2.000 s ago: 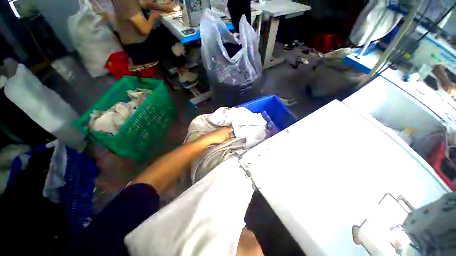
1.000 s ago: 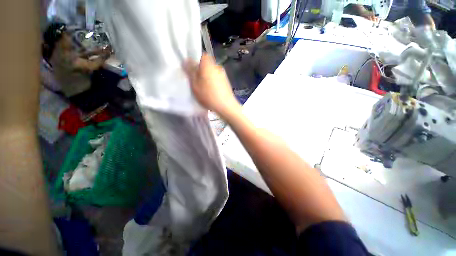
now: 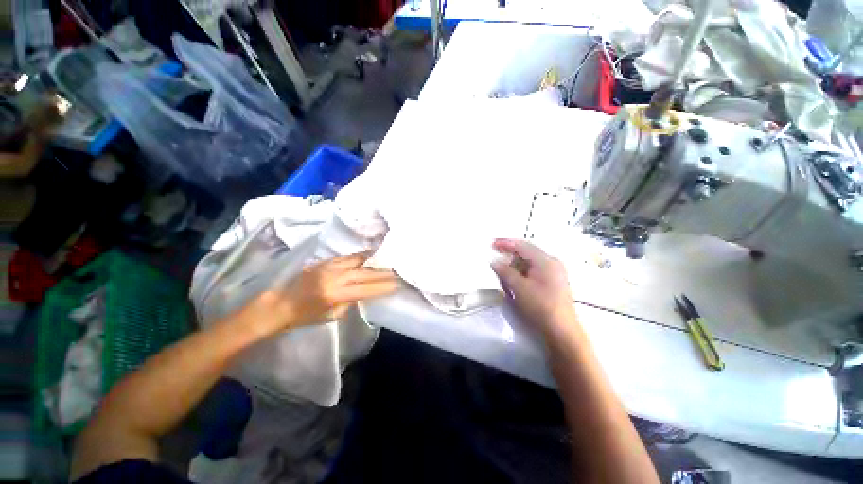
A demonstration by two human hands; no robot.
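Note:
An off-white garment piece (image 3: pixel 464 208) lies spread on the white sewing table, with more of its cloth bundled over the table's left front edge. My left hand (image 3: pixel 336 288) holds it near its front left edge, fingers pointing right. My right hand (image 3: pixel 537 284) is at its right edge, fingers curled and thumb near the cloth; whether it grips is unclear. The sewing machine (image 3: pixel 719 180) stands to the right, its needle area (image 3: pixel 615 227) partly hidden under the head. Yellow thread snips (image 3: pixel 700 333) lie on the table right of my right hand.
A blue bin (image 3: pixel 324 170) stands beyond the table's left edge. A green basket (image 3: pixel 142 317) with cloth and a clear plastic bag (image 3: pixel 222 123) are at the left. Off-white cloth (image 3: pixel 738 57) is heaped behind the machine. A person's arm (image 3: pixel 33 132) shows at the far left.
The garment piece, held up by my right hand a second ago, now lies on the table. My left hand has come down onto it. The view has turned right.

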